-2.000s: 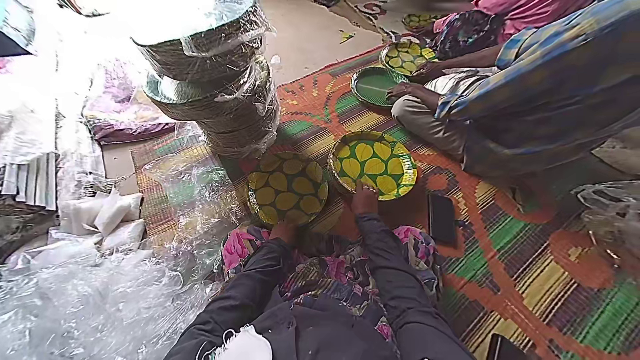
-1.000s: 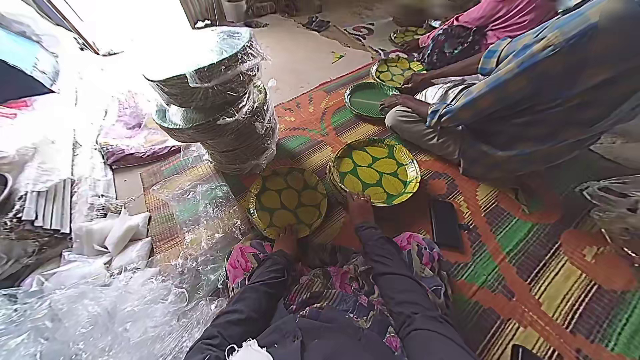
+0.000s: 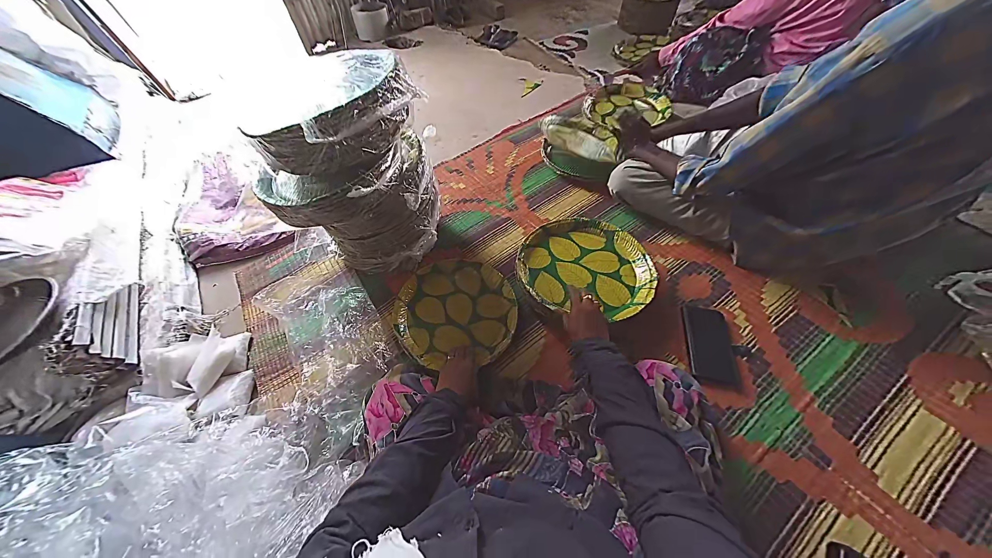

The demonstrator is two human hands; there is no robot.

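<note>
Two round plates with green and yellow leaf patterns and shiny fluted rims lie side by side on the mat. My left hand point(image 3: 459, 373) rests at the near edge of the left, shaded plate point(image 3: 457, 308); its fingertips are hard to make out. At the near rim of the brighter right plate point(image 3: 597, 260) is my right hand point(image 3: 585, 316), with fingers over the leaf pattern and a ring on one. Whether either hand grips its plate or only touches it, I cannot tell.
Plastic-wrapped stacks of round plates point(image 3: 387, 209) stand behind the left plate. A phone point(image 3: 710, 346) lies on the woven mat point(image 3: 821, 403) at right. Crumpled clear plastic point(image 3: 194, 480) and white packets point(image 3: 209, 368) are at left. A seated co-worker point(image 3: 845, 147) handles similar plates.
The co-worker's hands now hold a patterned plate tilted over the green one, which lay uncovered before. My hands stay at the same two plates.
</note>
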